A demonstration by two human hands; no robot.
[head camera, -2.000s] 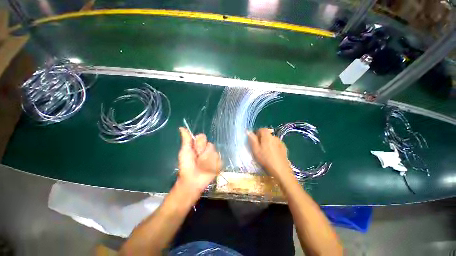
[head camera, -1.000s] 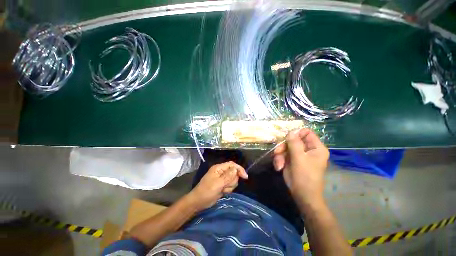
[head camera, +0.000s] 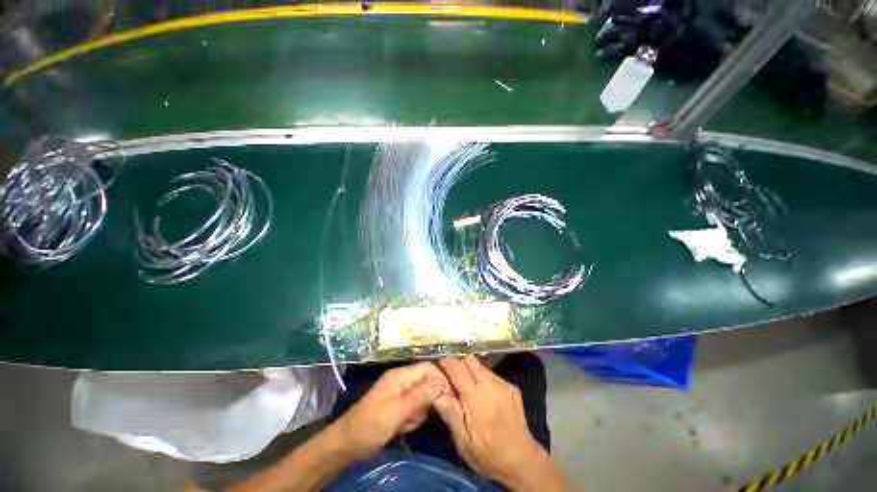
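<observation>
My left hand (head camera: 396, 404) and my right hand (head camera: 484, 411) are together at lap level, just below the near bench edge, with their fingertips touching. Whatever lies between the fingers is hidden. A cream-yellow taped block (head camera: 444, 325) lies at the near bench edge just beyond my hands, with crinkled clear tape (head camera: 348, 321) around it. A curved fan of whitish strands (head camera: 406, 216) runs from the block to the metal rail. A shiny dark-and-silver open coil (head camera: 500, 252) lies right of the fan, with a small pale tag (head camera: 466, 221) at its left.
A looser silver-grey coil (head camera: 216, 223) and a larger tangled pile (head camera: 48, 207) lie at left. A dark cable bundle (head camera: 736, 197) and white scrap (head camera: 709, 243) lie at right. A metal rail (head camera: 317, 135) crosses behind. A white bag (head camera: 183, 413) and blue bag (head camera: 649, 361) sit below.
My hands have come together; a second ago they were apart with a thin strand stretched between them. Two seconds ago they were over the bench. The view has shifted, showing more beyond the rail.
</observation>
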